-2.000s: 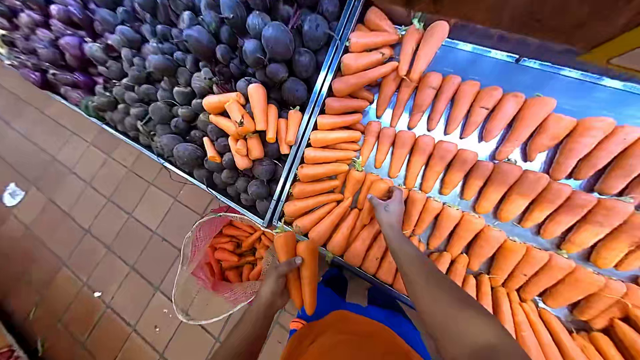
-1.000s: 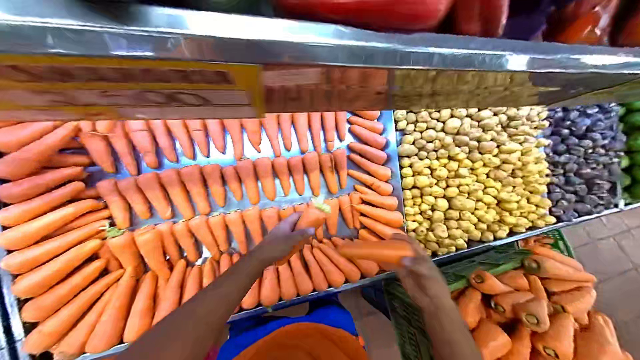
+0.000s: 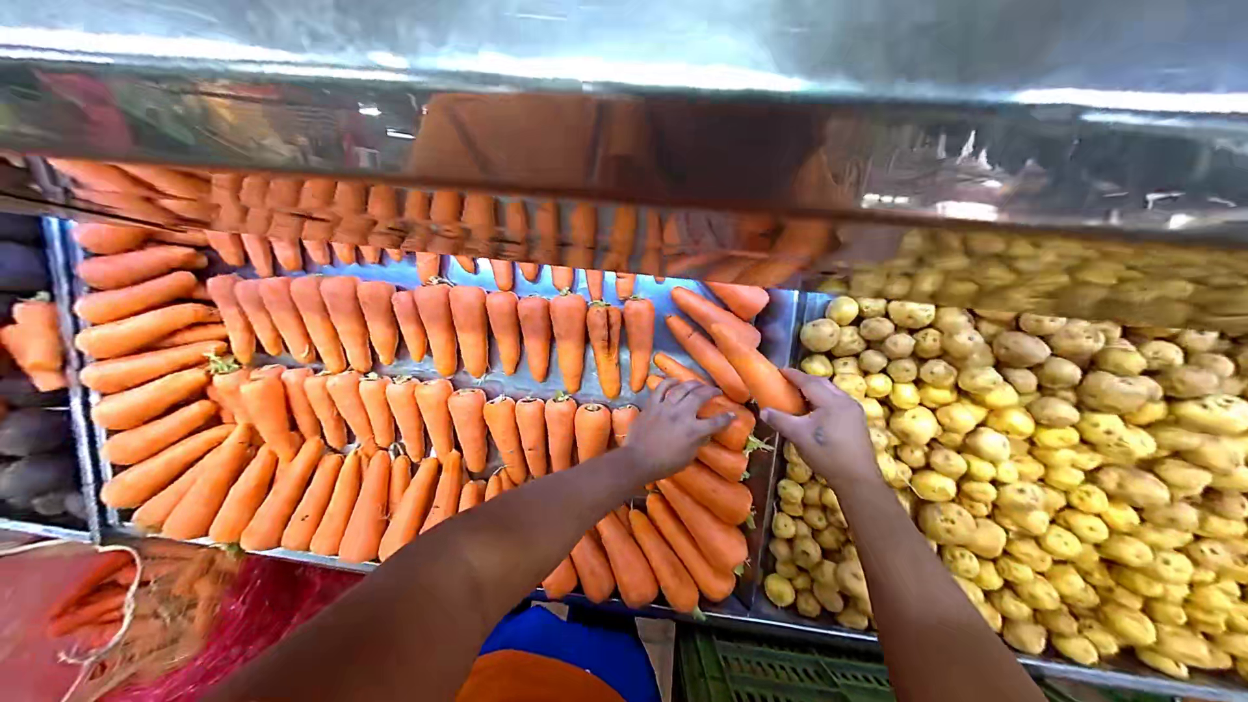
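Observation:
Carrots point(image 3: 366, 502) lie in neat rows on a metal display tray, with a column of sideways carrots along each end. At the right end, my right hand point(image 3: 827, 424) grips a carrot point(image 3: 756, 370) by its thick end, its tip pointing up and left. Just left of it, my left hand point(image 3: 678, 424) rests on the carrots of the right column, fingers bent over them; whether it grips one is hidden.
A metal shelf point(image 3: 624, 127) overhangs the back of the tray. Potatoes point(image 3: 1053, 468) fill the bin on the right. Dark beets point(image 3: 34, 448) lie at far left. A red mesh sack point(image 3: 263, 609) of carrots and a green plastic crate point(image 3: 780, 673) stand in front.
The view has swung a lot. My right hand still holds a carrot, now over the right end column. The carrot seen at my left hand a second ago no longer shows there.

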